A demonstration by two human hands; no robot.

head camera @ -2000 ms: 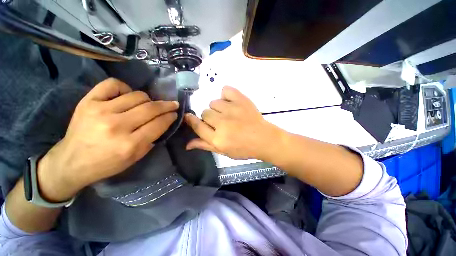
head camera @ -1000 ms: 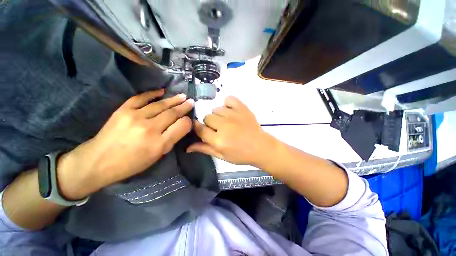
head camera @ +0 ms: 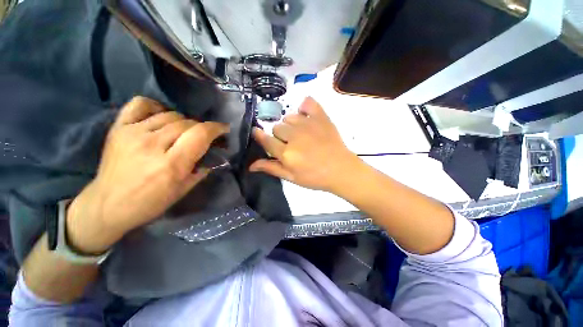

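The charcoal garment point(head camera: 198, 260) lies on the machine table and over my lap, with pale stitch lines near my lap. A narrow dark folded edge point(head camera: 248, 134) runs up to the presser foot area under the sewing machine head point(head camera: 307, 32). My left hand point(head camera: 150, 163) grips the garment left of this edge, thumb and fingers pinched together. My right hand point(head camera: 303, 144) is at the right side of the edge, fingers curled, index fingertip against the cloth. The needle is hidden behind round metal discs point(head camera: 268, 86).
A dark glossy rectangle point(head camera: 435, 45) is on the machine arm. Small dark fabric scraps point(head camera: 470, 166) lie beside the control panel point(head camera: 542, 159) at right. Ruler markings point(head camera: 332, 227) run along the front table edge. A blue crate point(head camera: 518, 239) stands below, with dark garments around it.
My left hand has drawn back from the presser foot, its fingers now bunched on the cloth. My right hand stays beside the folded edge. The camera view has shifted.
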